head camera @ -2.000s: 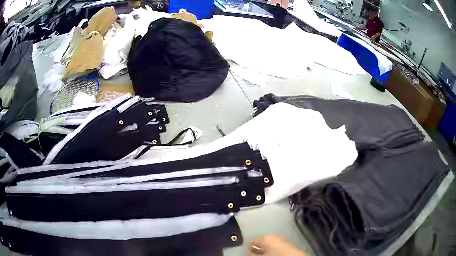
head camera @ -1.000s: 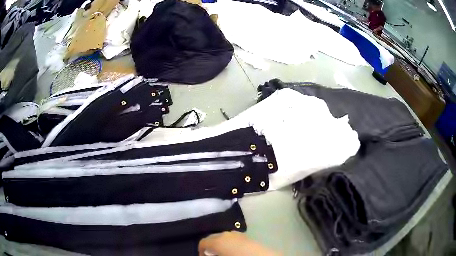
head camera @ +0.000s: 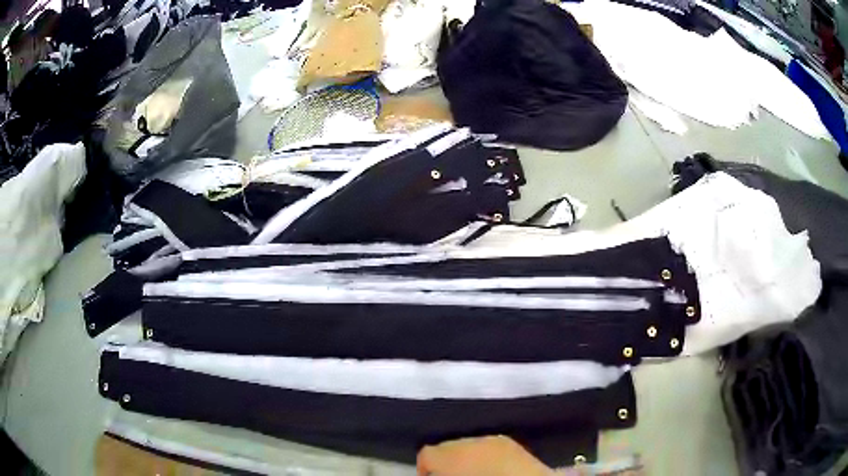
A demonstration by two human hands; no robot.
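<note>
A black strip with a pale grey-white edge (head camera: 353, 409) lies across the near part of the table, with brass eyelets near its ends. Below it, another strip's pale edge (head camera: 232, 454) runs along the brown cardboard template (head camera: 139, 459) at the bottom left. My right hand (head camera: 482, 457) is at the bottom edge, over the lower edge of the near strips, right of their middle. It is cut off by the frame and its fingertips do not show clearly. My left hand is not in view.
A pile of similar strips (head camera: 400, 327) lies just behind, with a tied bundle (head camera: 353, 203) beyond. White cloth (head camera: 744, 260) and dark grey garments (head camera: 772, 400) lie right. A racket (head camera: 325, 116), black cloth bundle (head camera: 530, 79) and grey plastic bag (head camera: 177, 102) stand farther back.
The view has swung left, showing the strips' left ends, the template and the plastic bag. My right hand has moved left relative to the strips, from beside their right ends to over the near ones.
</note>
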